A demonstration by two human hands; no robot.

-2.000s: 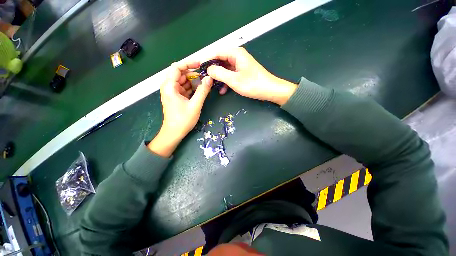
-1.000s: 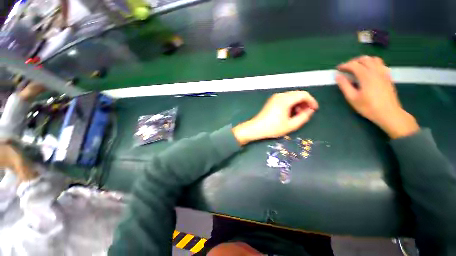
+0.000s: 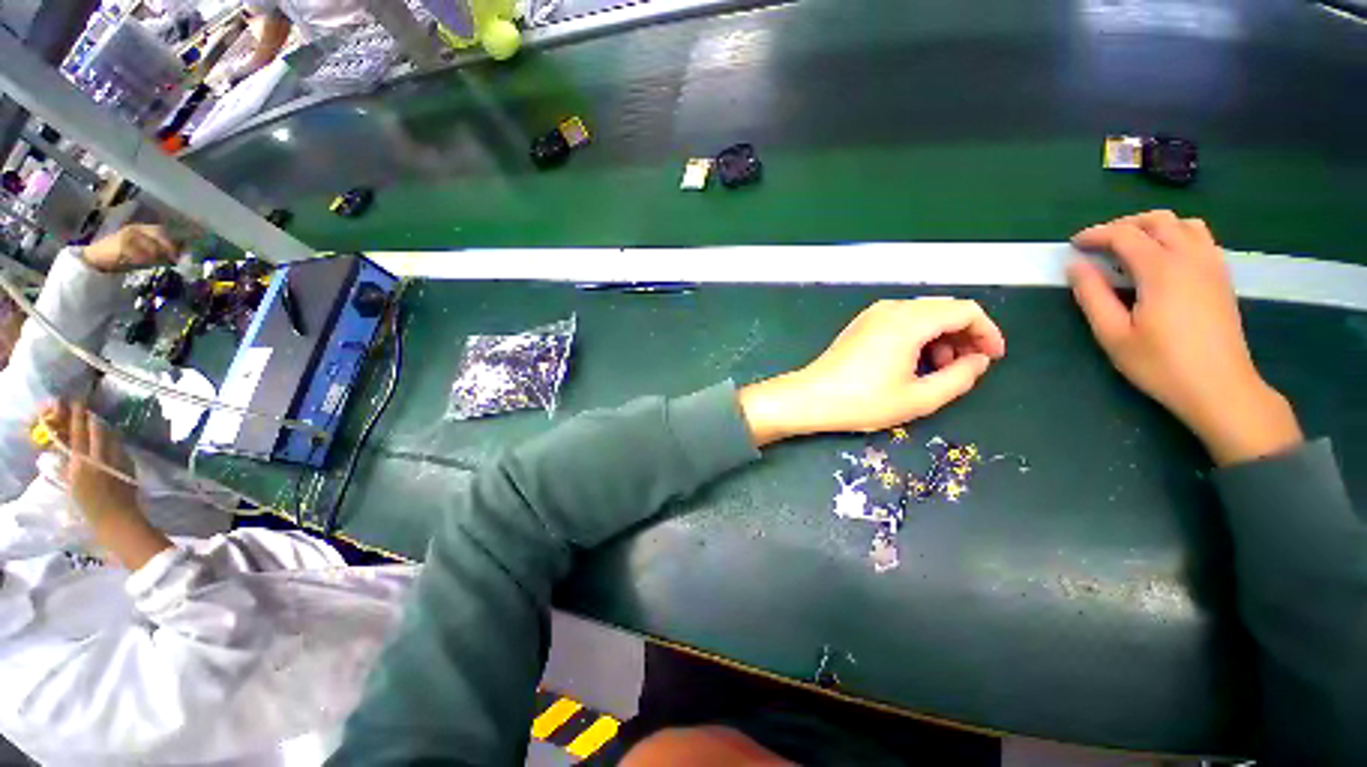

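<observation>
My left hand (image 3: pixel 897 369) is over the bench just above the loose pile, fingers curled and fingertips near the thumb; its inside is dark and no part shows in it. My right hand (image 3: pixel 1181 322) is at the white rail, fingers bent and apart from the thumb, with nothing seen in it. The pile of tiny white, dark and gold-yellow pieces (image 3: pixel 903 487) lies on the bench below my left hand. A black unit with a yellow-white tab (image 3: pixel 1171 161) lies on the belt beyond my right hand.
More black units (image 3: pixel 738 165) lie on the green belt (image 3: pixel 930 188) beyond the white rail (image 3: pixel 840 264). A slim dark tool (image 3: pixel 637 286) lies along the rail. A clear parts bag (image 3: pixel 513 372) and a blue power unit (image 3: pixel 308 360) are left. A person in white (image 3: pixel 180 629) works far left.
Two seconds ago both hands held a black unit together; now they are apart and neither shows it. The view has turned left. Since one second ago the hands have barely changed.
</observation>
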